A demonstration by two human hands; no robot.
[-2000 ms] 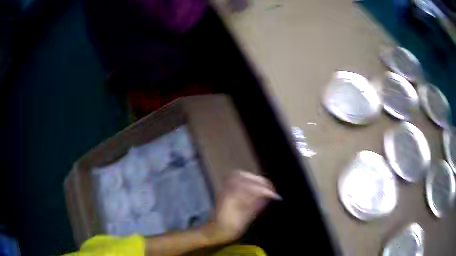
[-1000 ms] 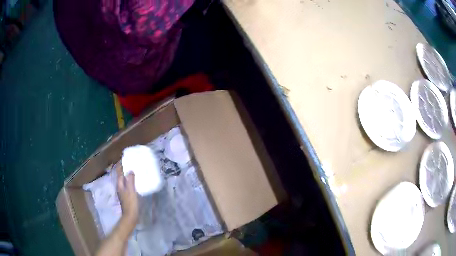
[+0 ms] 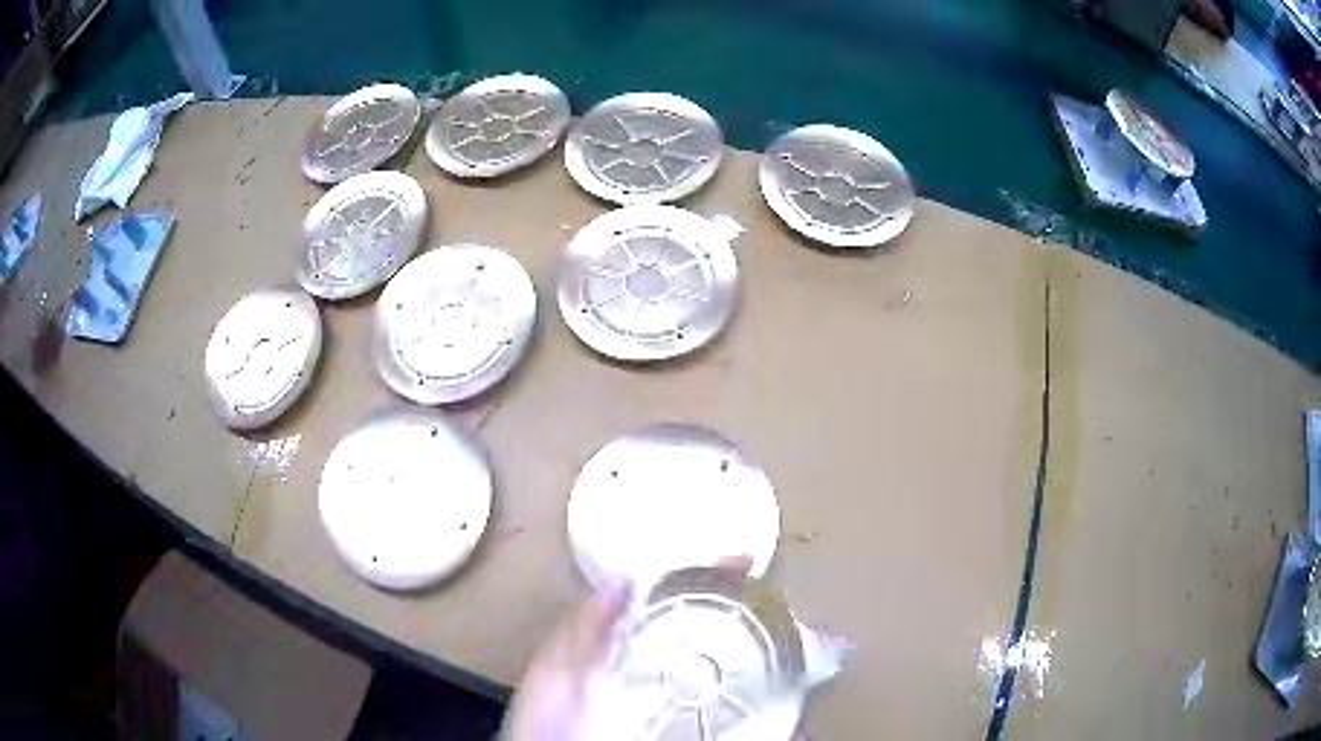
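My left hand (image 3: 569, 678) is blurred at the bottom centre and grips the left side of a ribbed metal disc (image 3: 707, 680). A fingertip shows at its upper edge; I cannot tell which hand it belongs to. A whitish scrap (image 3: 826, 656) shows at the disc's right edge. The held disc overlaps a smooth, bright disc (image 3: 674, 500) on the bench. Another bright disc (image 3: 406, 500) lies to the left. Several discs lie behind, including a spoked one (image 3: 649, 284). My right hand is not recognisable in view.
The brown bench cover (image 3: 898, 434) has a dark seam at right. A disc-on-plate unit (image 3: 1130, 157) sits on the green belt (image 3: 927, 87). A white cloth (image 3: 133, 157) and pale plate (image 3: 120, 278) lie far left. A carton (image 3: 239, 651) stands below the bench, lower left.
The view has swung from the carton to the bench. My left hand was in the carton holding a white part; now it is over the bench with a metal disc.
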